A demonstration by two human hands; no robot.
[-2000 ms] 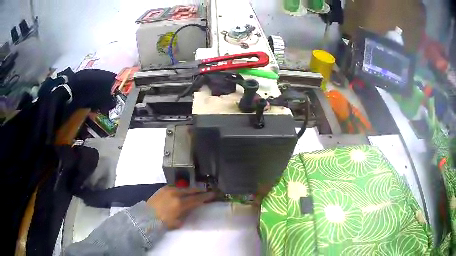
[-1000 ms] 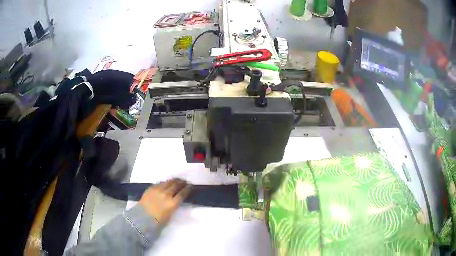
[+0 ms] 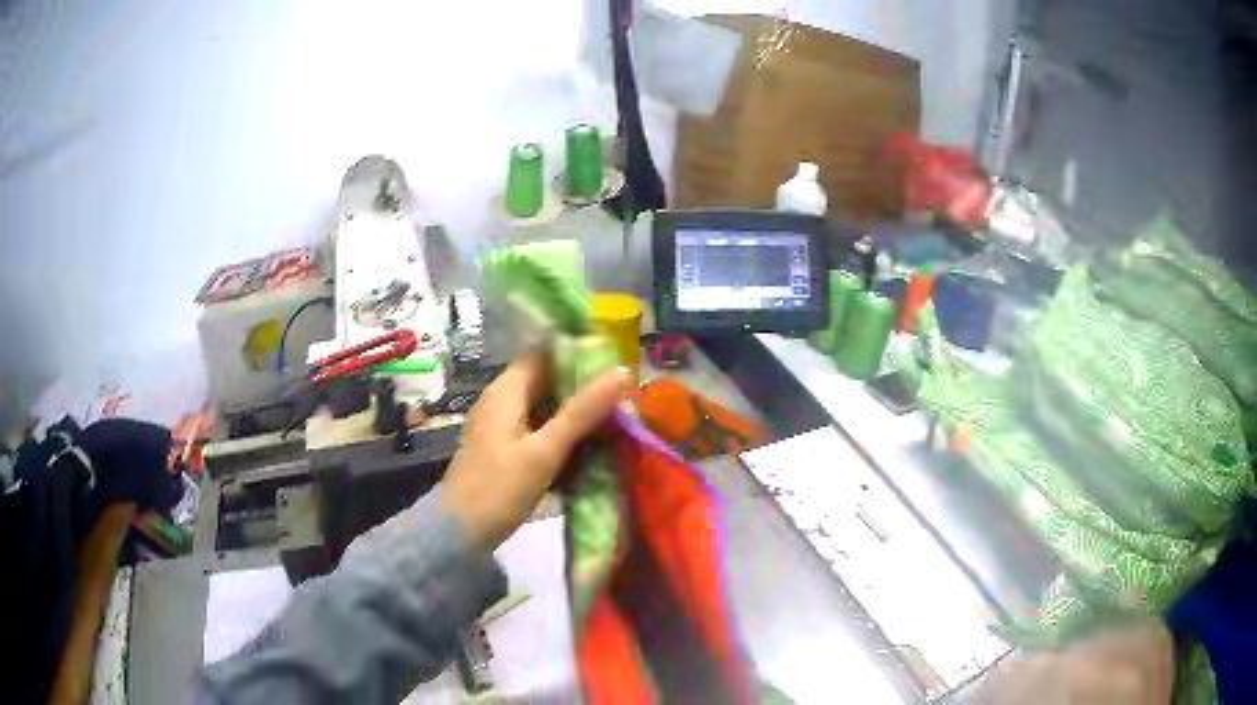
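Note:
My left hand [image 3: 513, 448], in a grey sleeve, is raised at the centre. It grips the green printed bag [image 3: 590, 517] by its narrow upper end, which sticks up above the fingers. The bag hangs below with its red-orange lining [image 3: 676, 537] showing and a thin purple strip along the opening. My right hand [image 3: 1082, 675] is blurred and cut off by the bottom edge at the lower right; its fingers cannot be made out. The sewing machine head [image 3: 365, 482] stands behind my left arm, partly hidden.
A lit control panel [image 3: 744, 273] stands behind the bag, with green thread cones [image 3: 863, 333] beside it. Green printed bags [image 3: 1117, 413] are heaped at right. Black straps [image 3: 55, 551] lie at left. A yellow cup [image 3: 619, 331] and an orange cloth [image 3: 689, 416] are behind the bag.
The view has swung right. My left hand has left the black strap on the machine bed and now holds the bag up. The bag has been lifted off the bed. My right hand has come into view.

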